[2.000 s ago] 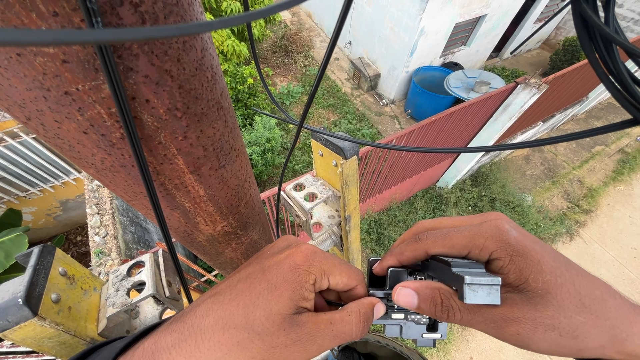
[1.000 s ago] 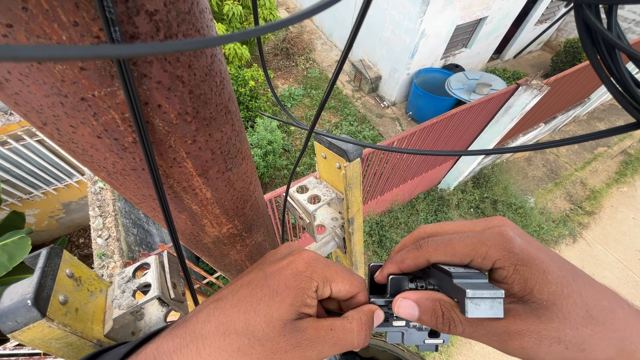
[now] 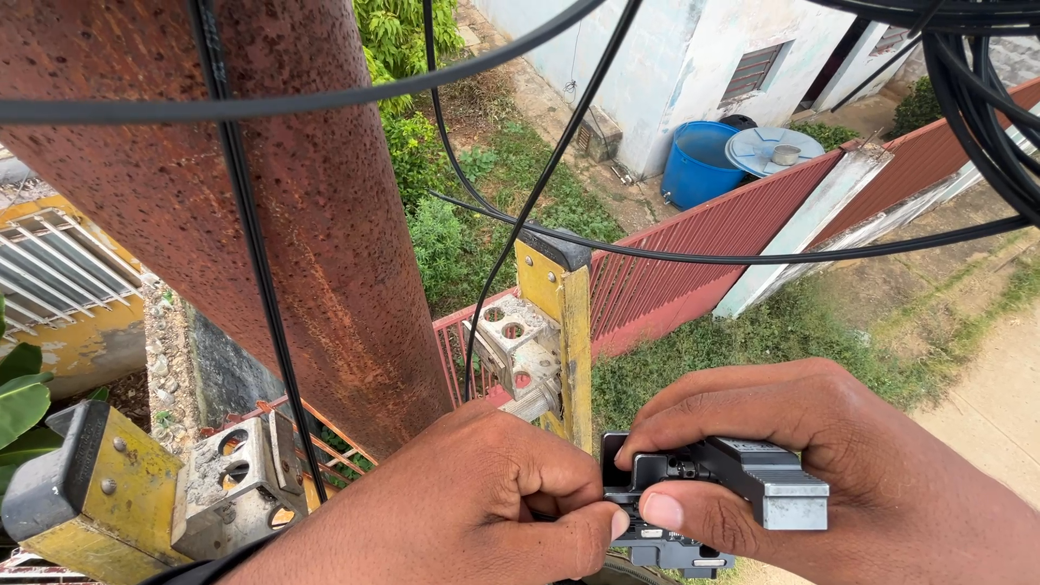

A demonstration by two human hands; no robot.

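My right hand [image 3: 780, 455] grips a small black and silver metal device [image 3: 751, 475], which looks like a fiber cleaver or similar hand tool; its exact kind cannot be told. The thumb and index finger rest at its left end. My left hand [image 3: 520, 487] meets that same end, thumb and index finger pinched together; whatever thin piece lies between them is hidden. Under the fingers shows the tool's dark lower body [image 3: 674, 548]. A black cable [image 3: 219, 565] runs under my left forearm at the bottom edge.
A rusty metal pole [image 3: 325, 268] rises at left, with black cables [image 3: 252, 227] before it. Yellow ladder rails [image 3: 577, 349] with metal brackets [image 3: 520, 333] stand close to my hands. Coiled black cable [image 3: 975, 106] hangs upper right. Far below are a red fence [image 3: 650, 301] and a blue barrel [image 3: 699, 166].
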